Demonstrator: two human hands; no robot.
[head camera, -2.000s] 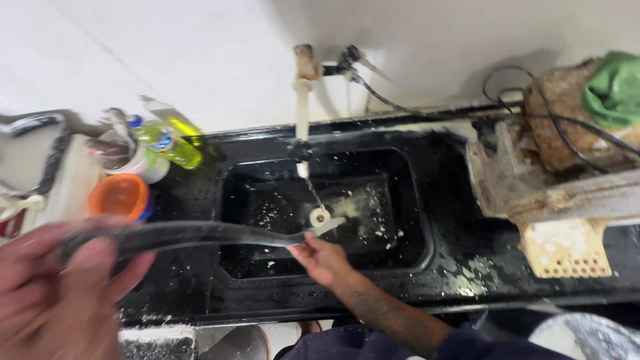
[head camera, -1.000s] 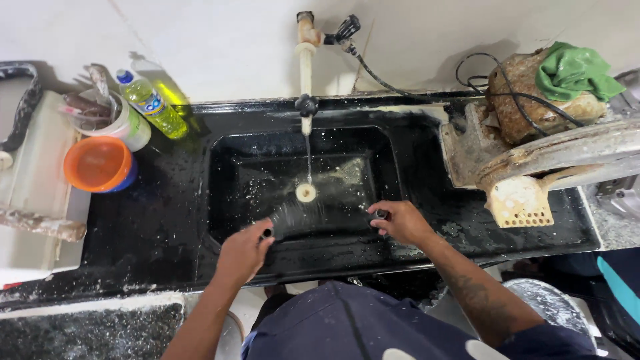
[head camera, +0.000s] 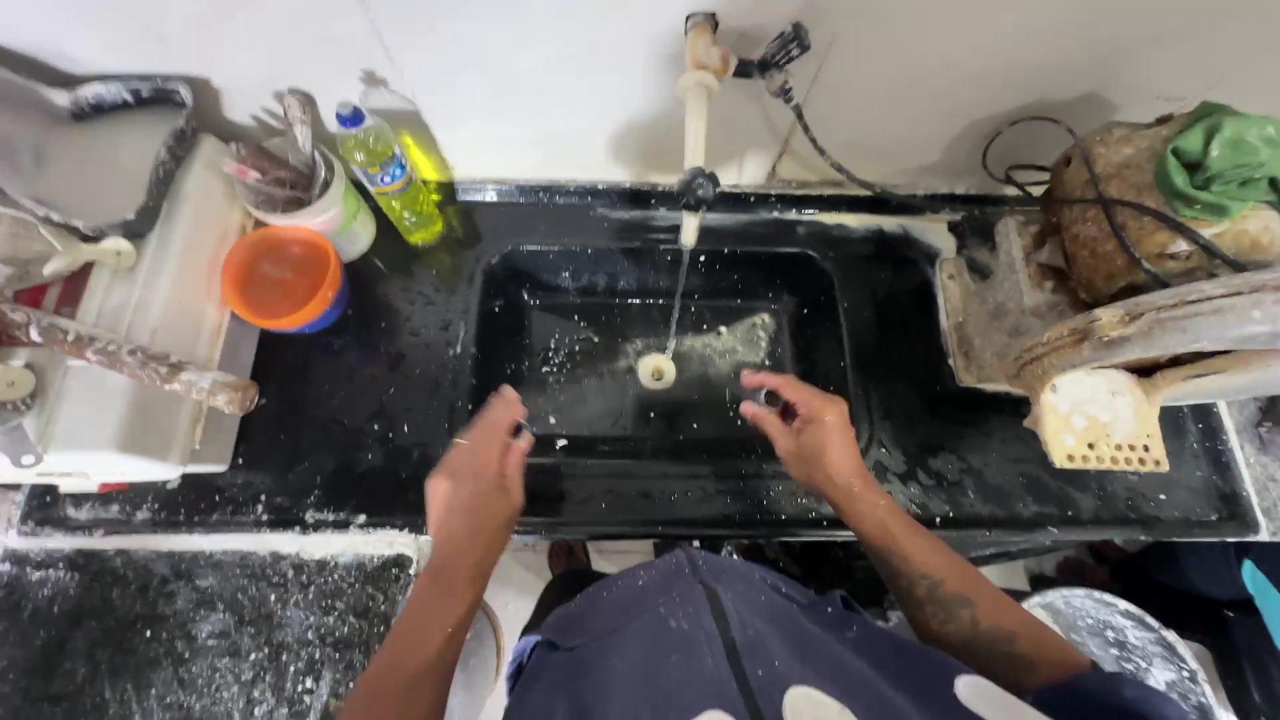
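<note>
Water runs from a white tap (head camera: 690, 220) into a black sink (head camera: 600, 400) with a pale drain (head camera: 657, 371). Over the sink's front left corner is my left hand (head camera: 484, 470), blurred, its fingers curled around a small dark object, mostly hidden. My right hand (head camera: 808, 428) is above the sink's right side, gripping a small dark cylindrical piece (head camera: 768, 398) between thumb and fingers. The two hands are apart, with the drain between and beyond them.
On the left stand an orange bowl (head camera: 283, 278), a bottle of yellow-green liquid (head camera: 392, 175), a tub of tools (head camera: 335, 210) and a white container (head camera: 150, 410). At right are a worn machine part (head camera: 1100, 415), a cable and a green cloth (head camera: 1225, 160).
Two seconds ago a long dark tube or strip spanned my two hands; it no longer shows there. My hands have since come to opposite sides of the sink. The view has shifted.
</note>
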